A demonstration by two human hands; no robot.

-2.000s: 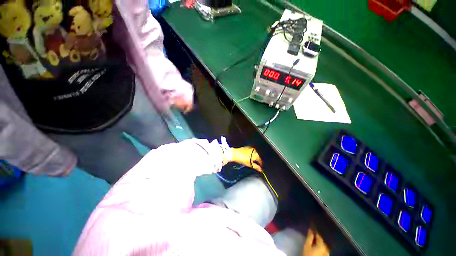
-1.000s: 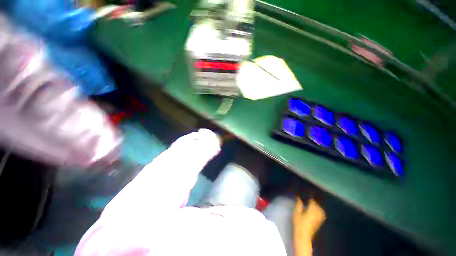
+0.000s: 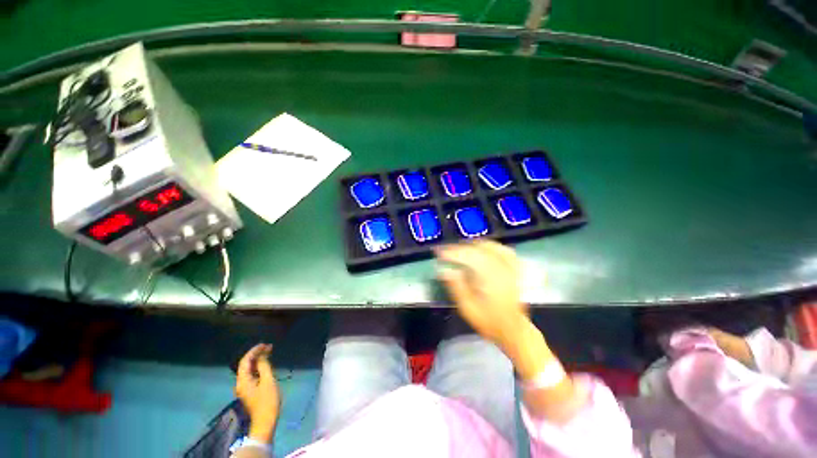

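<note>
A black tray (image 3: 349, 255) with two rows of five pockets lies on the green bench. Each pocket holds a small rounded-square unit with a blue lit screen, such as the smartwatch unit (image 3: 471, 221) in the front row. My right hand (image 3: 482, 282) is at the tray's front edge, slightly blurred, with its fingers bent; whether it grips anything cannot be told. My left hand (image 3: 259, 385) is low at the left, below the bench edge, fingers curled, with a pale band at the wrist; its fingertips are dark and unclear.
A bench power supply (image 3: 134, 170) with red digits stands at the left, a coiled black cable (image 3: 90, 112) on top and leads hanging over the edge. A white paper sheet (image 3: 278, 183) with a pen (image 3: 279, 152) lies beside it. Another person's pink sleeve (image 3: 735, 385) is at the right.
The view has swung round to face the bench and tray squarely. My right hand has come up from below the bench to the tray's front edge. The screens stay blue.
</note>
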